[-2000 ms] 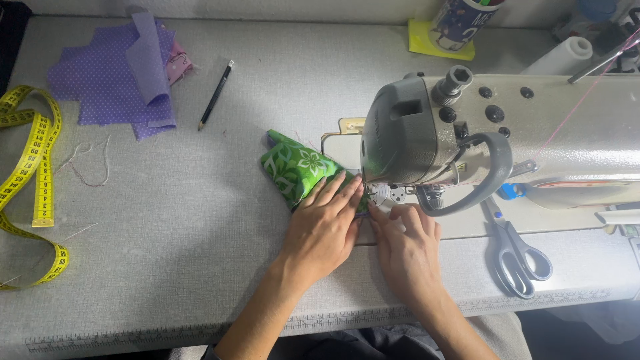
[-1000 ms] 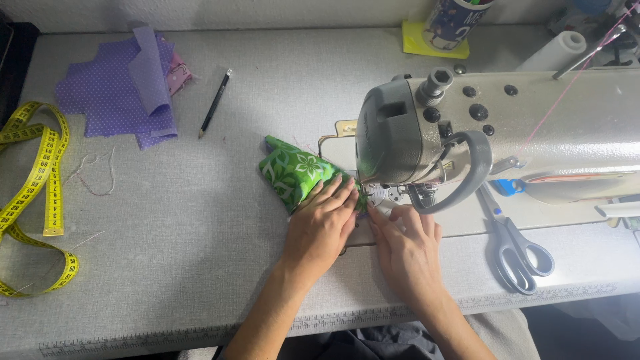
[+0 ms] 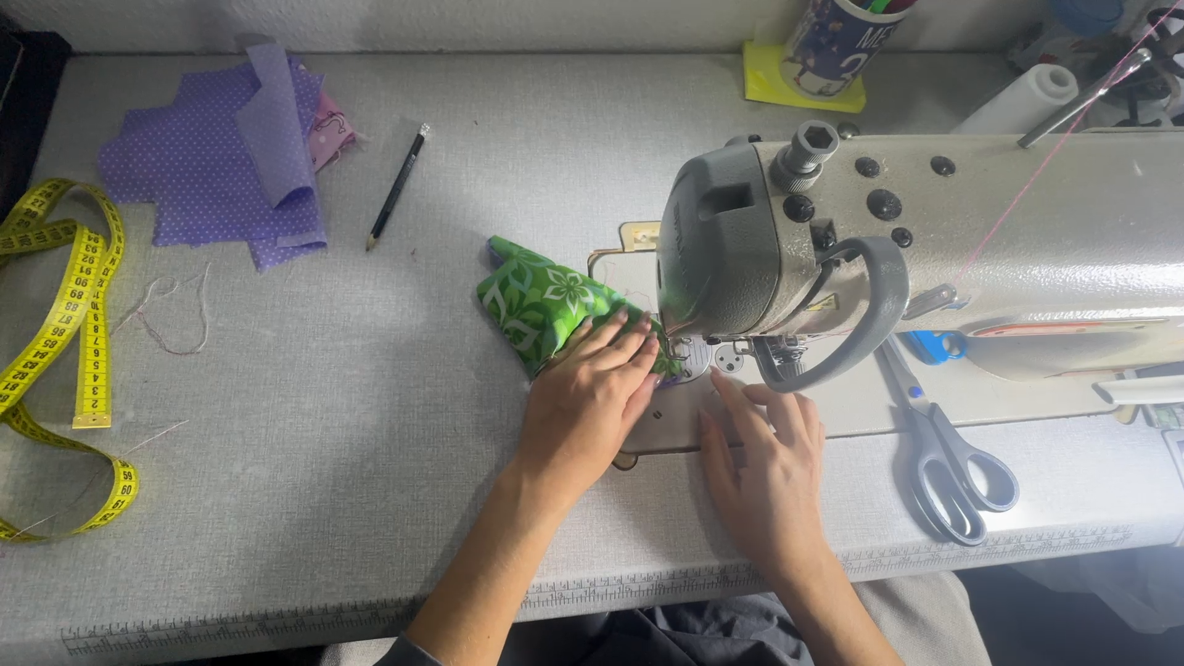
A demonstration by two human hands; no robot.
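Note:
Green floral fabric (image 3: 541, 296) lies at the left of the sewing machine's needle area, its right end by the presser foot (image 3: 680, 348). My left hand (image 3: 592, 398) rests flat on the fabric with its fingers extended, pressing it against the machine bed. Just right of the foot, my right hand (image 3: 768, 453) is on the metal bed (image 3: 666, 425), fingers apart and nothing visible in them. The head of the sewing machine (image 3: 721, 240) stands above and behind the fabric's right end. The needle itself is hard to make out.
Scissors (image 3: 943, 453) lie right of my right hand, near a blue object (image 3: 938, 346). At left are purple dotted fabric (image 3: 213, 148), a pencil (image 3: 398, 190), a yellow tape measure (image 3: 69, 305) and loose thread. A cup (image 3: 837, 46) and a white spool (image 3: 1022, 97) stand behind the machine.
My right hand has moved away from my left hand and the fabric edge, and a gap now shows between them. My left hand stays on the green fabric.

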